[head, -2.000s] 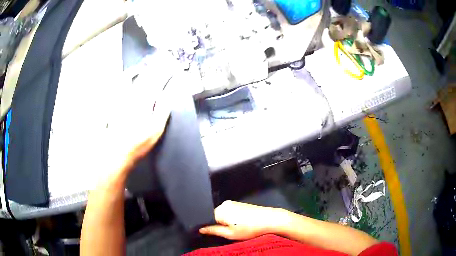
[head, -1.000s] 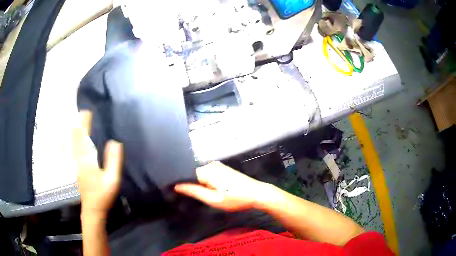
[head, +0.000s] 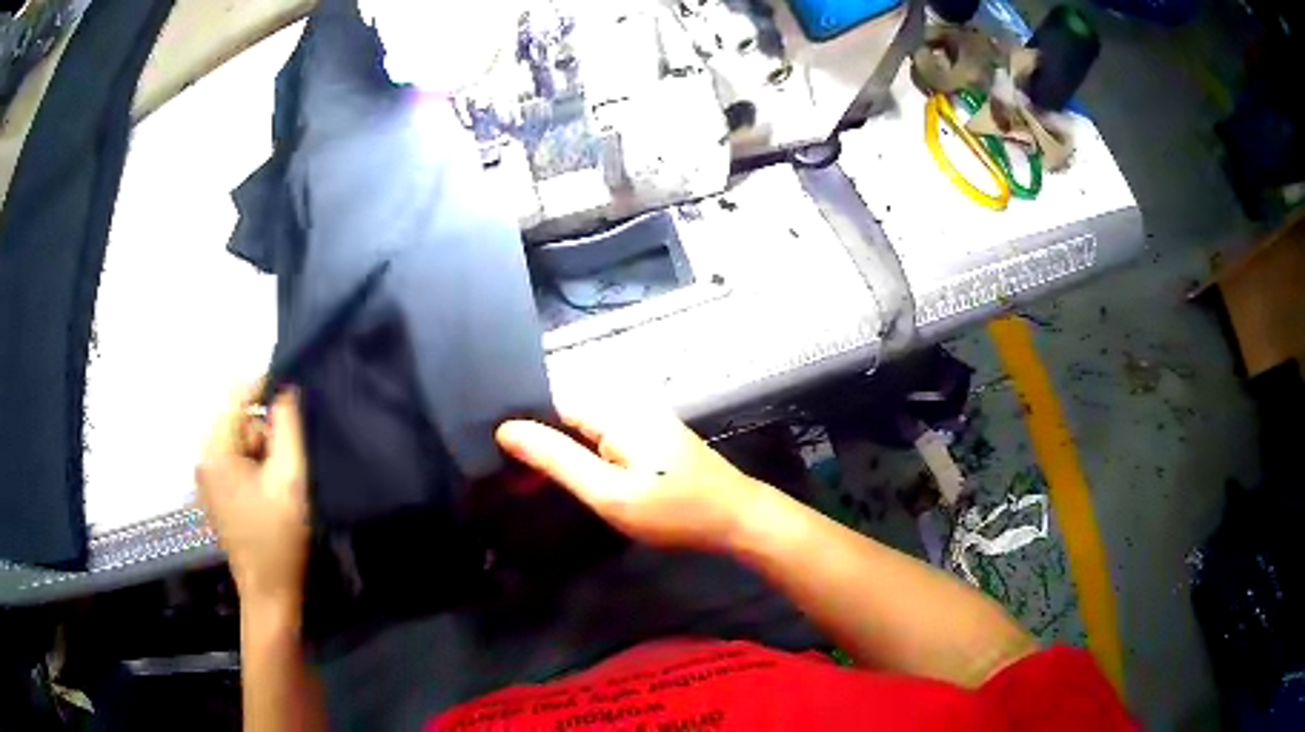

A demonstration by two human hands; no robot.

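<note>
A dark garment piece (head: 444, 243) lies on the white table left of the machine bed opening (head: 616, 275) and hangs over the front edge. Its upper end reaches the left end of the whitish overlock machine (head: 616, 129). The needle area is lost in glare. My left hand (head: 258, 472) grips the piece's left edge between thumb and fingers. My right hand (head: 644, 472) holds the piece's right edge at the table's front edge, thumb on top. Dark cloth also lies over my lap.
A long dark strip-like stack (head: 57, 286) lies at the table's left. Yellow and green loops (head: 968, 150) and tan scraps (head: 962, 60) lie at its right end. A grey strip (head: 863, 250) crosses the table right of the opening. A cardboard box (head: 1267, 308) stands on the floor at right.
The garment piece has moved up and spread out beside the machine. My right hand has moved up to the table edge. My left hand went down and left, then closed on the cloth's left edge.
</note>
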